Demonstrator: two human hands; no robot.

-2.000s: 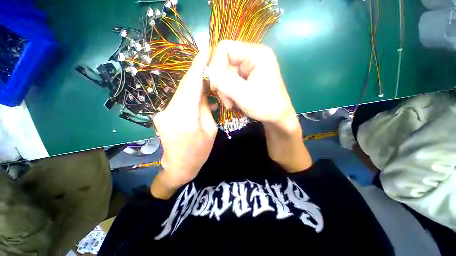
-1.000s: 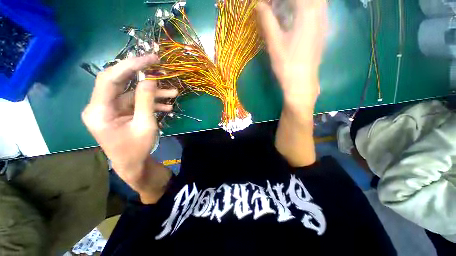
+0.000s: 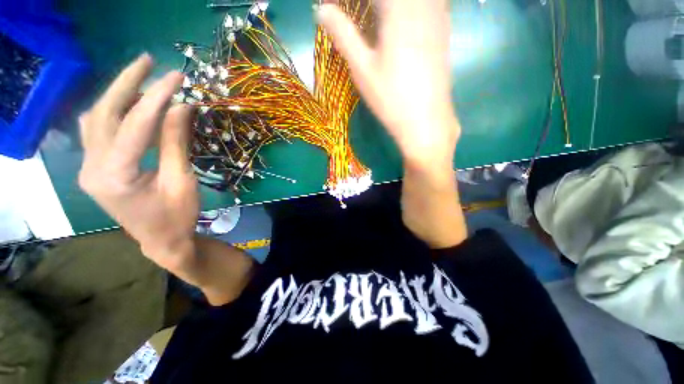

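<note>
A bundle of orange and yellow leads (image 3: pixel 334 112) lies in front of my chest, its white connectors (image 3: pixel 350 184) clustered at the green bench's near edge. Left of it is a tangled pile of joined pieces (image 3: pixel 225 139) with white connectors and dark parts. My left hand (image 3: pixel 142 161) is over the pile's left side, blurred, fingers apart, with nothing visible in it. My right hand (image 3: pixel 409 82) is over the upper right of the bundle, thumb spread. Its other fingertips are cut off by the top edge, so whether it holds a lead is hidden.
A blue bin (image 3: pixel 56 94) with dark pieces is at the far left, a white sheet (image 3: pixel 30 195) below it. Long loose leads (image 3: pixel 559 82) lie at the right. Grey-white cylinders (image 3: pixel 654 46) are at the right edge. Seated people's clothed legs or sleeves show on both sides.
My hands were together over the bundle, then parted. My left hand has moved left across the pile and its fingers are more spread. My right hand has moved up, then slightly left.
</note>
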